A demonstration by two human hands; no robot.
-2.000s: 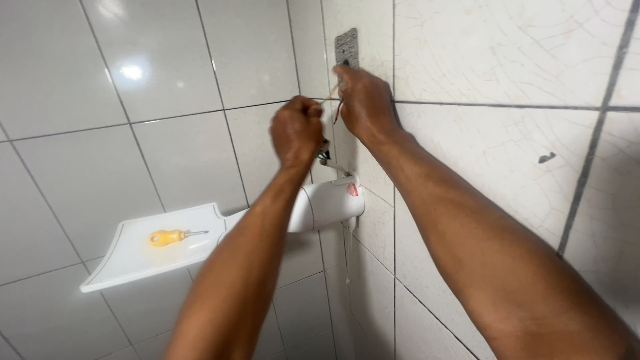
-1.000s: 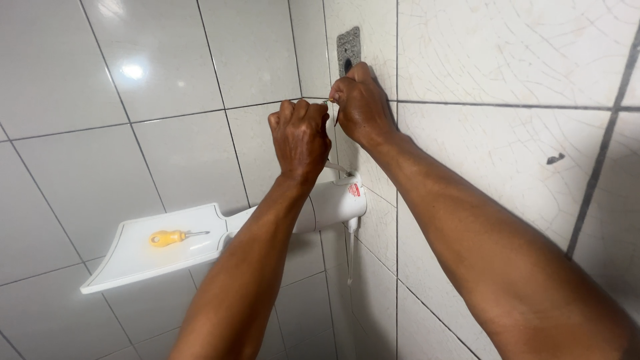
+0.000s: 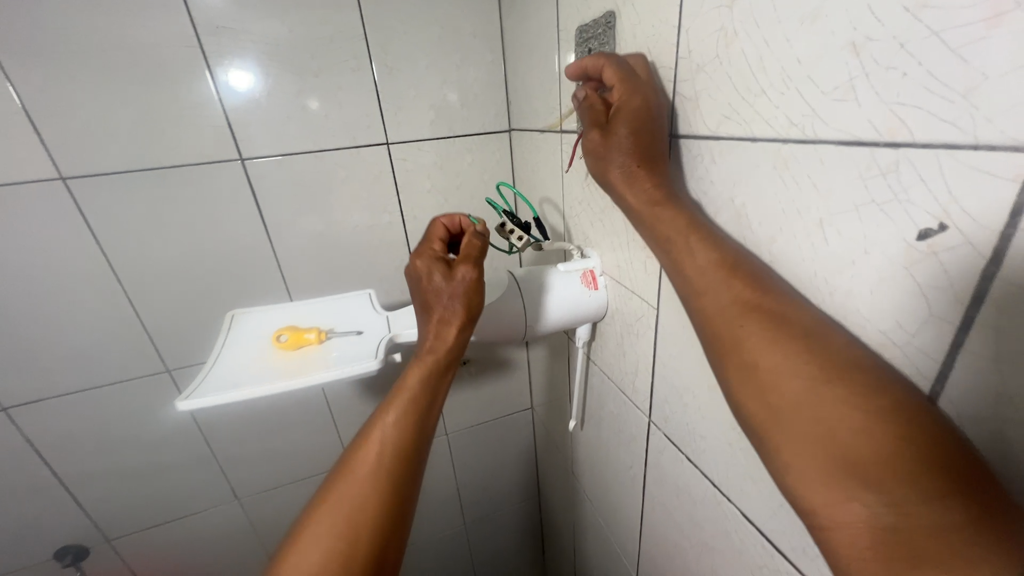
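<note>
My left hand pinches the end of a green wire above the white electric shower unit. Beside its fingertips hangs a pale terminal block with green and black wires looping around it. Higher up, my right hand is at the wall opening, just below a grey textured plate; its fingertips are bent together, and whether they grip a wire is hidden. A red wire hangs beneath those fingers, and a pale wire extends to their left.
A yellow-handled screwdriver lies on the shower's flat white head, left of my left forearm. Under the unit, a white lever or tube hangs near the tiled corner. A dark round fitting shows at the lower left.
My left hand has moved down, away from my right hand and the wall opening. The terminal block and green wires now show clearly. My right hand stays near the plate.
</note>
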